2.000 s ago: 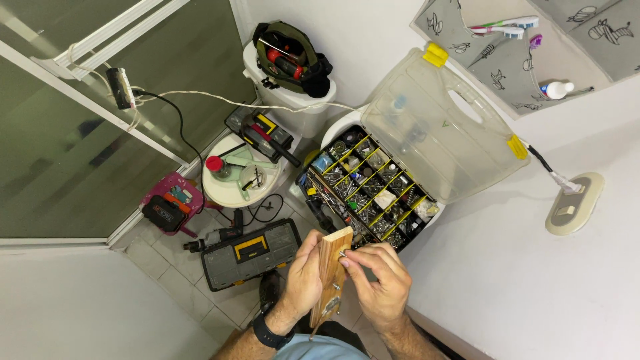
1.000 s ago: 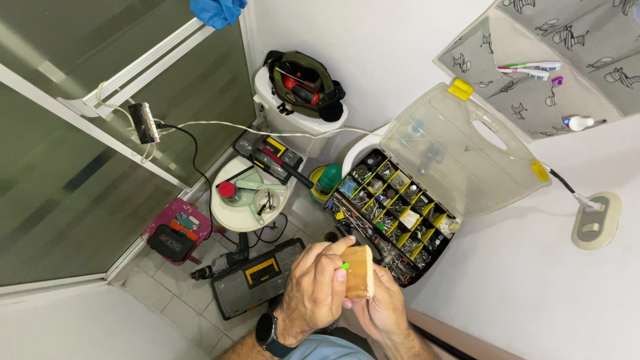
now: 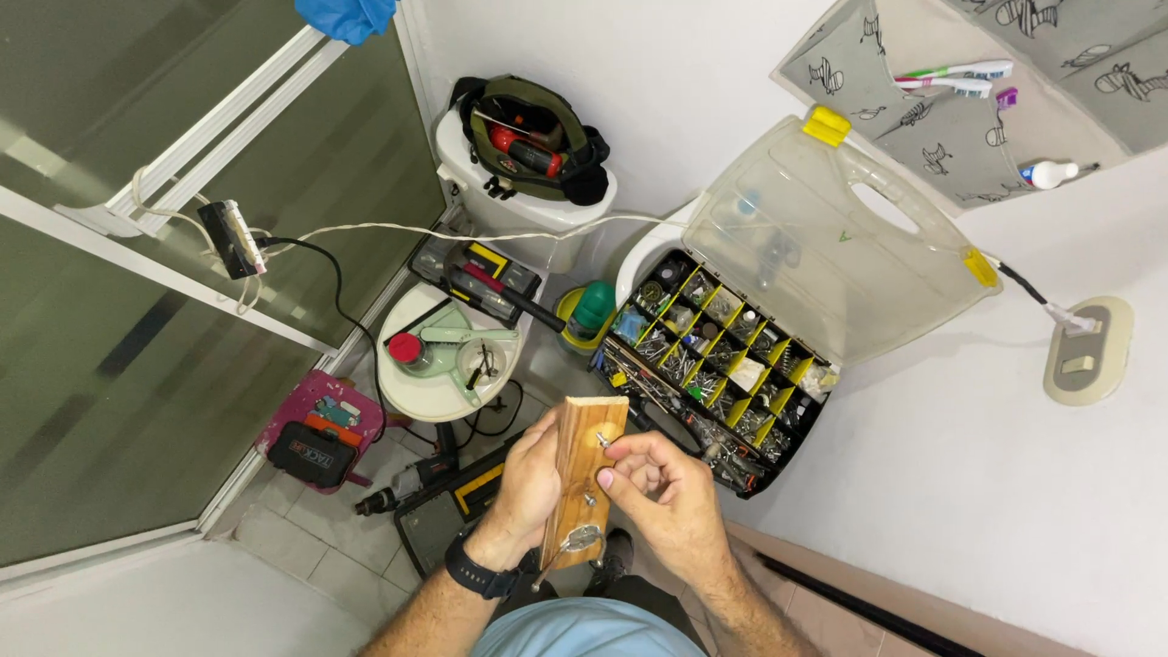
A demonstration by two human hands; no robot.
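Note:
In my left hand I hold a varnished wooden board by its left edge, its broad face toward me. One metal screw stands out of the board's upper part, and a second screw sticks out lower down. A round metal fitting lies against the board's lower end. My right hand is at the board's right edge, with thumb and forefinger apart beside the upper screw. Whether a fingertip touches that screw cannot be told.
Beyond my hands an organizer case of screws and fittings lies with its clear lid raised. A small white table holds a red-capped jar. A drill lies by a toolbox. A tool bag sits on the toilet tank.
The board has turned; one second ago its end and a green plug showed, now its face with the screws does. My right hand has come from behind the board to its right side.

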